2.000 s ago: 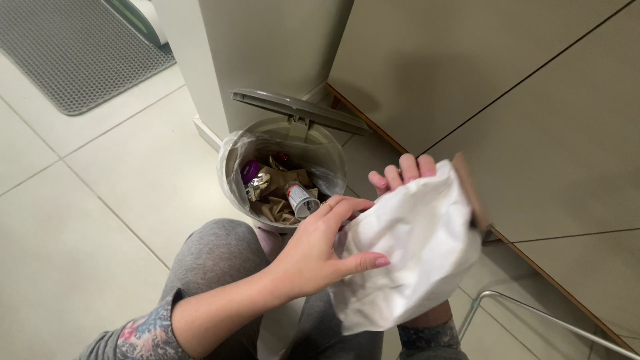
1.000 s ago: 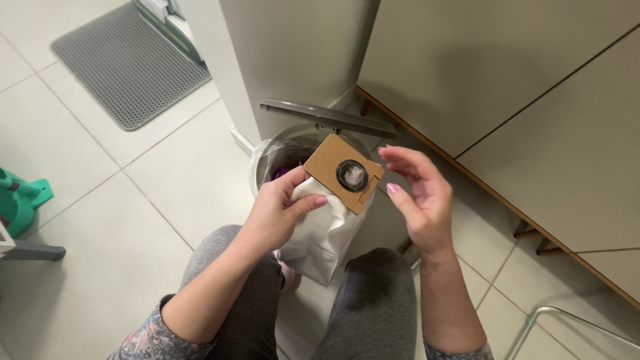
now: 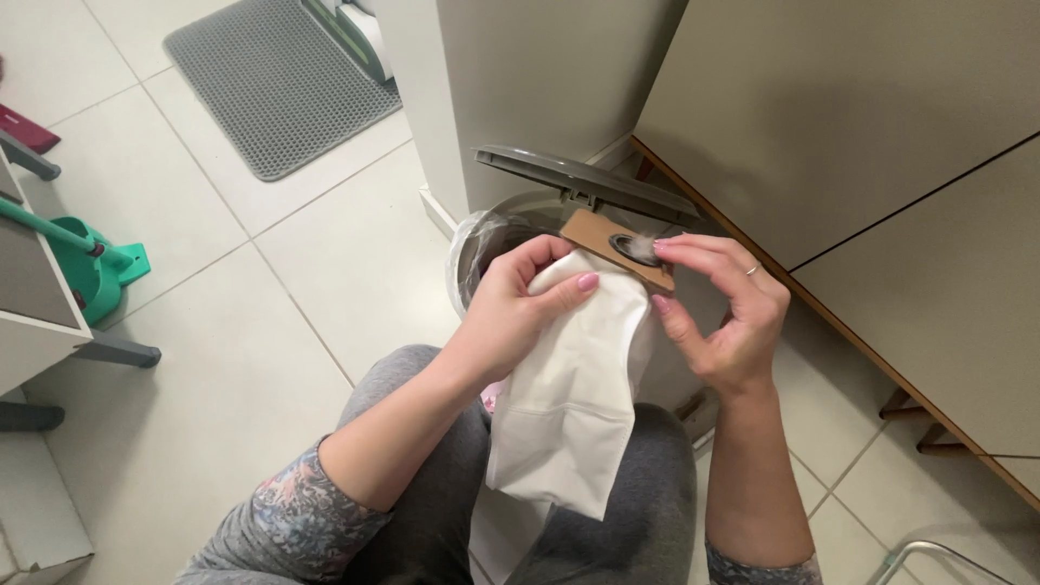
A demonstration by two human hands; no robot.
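A white fabric vacuum cleaner dust bag (image 3: pixel 569 382) hangs over my knees, its brown cardboard collar (image 3: pixel 593 231) tilted at the top. My left hand (image 3: pixel 520 313) grips the bag just below the collar, thumb on the white fabric. At the collar's round black-rimmed opening, the fingertips of my right hand (image 3: pixel 727 309) touch a tuft of grey fluff (image 3: pixel 643 247); whether they pinch it is unclear. The right thumb is near the collar's lower corner. Behind the bag stands a lined trash bin (image 3: pixel 465 264) with its grey lid (image 3: pixel 585 179) raised. Its contents are mostly hidden.
A light cabinet (image 3: pixel 853 106) on wooden legs stands to the right, beside a pale wall end (image 3: pixel 479 89). A grey textured mat (image 3: pixel 284 85) lies at upper left. Farther left are a green dustpan (image 3: pixel 101 276) and furniture with grey legs (image 3: pixel 122 349). A metal tube (image 3: pixel 942 548) shows at lower right.
The bag was turned and brought upright, so its collar opening now shows. My right hand has moved in to the fluff at the opening. The view has shifted.
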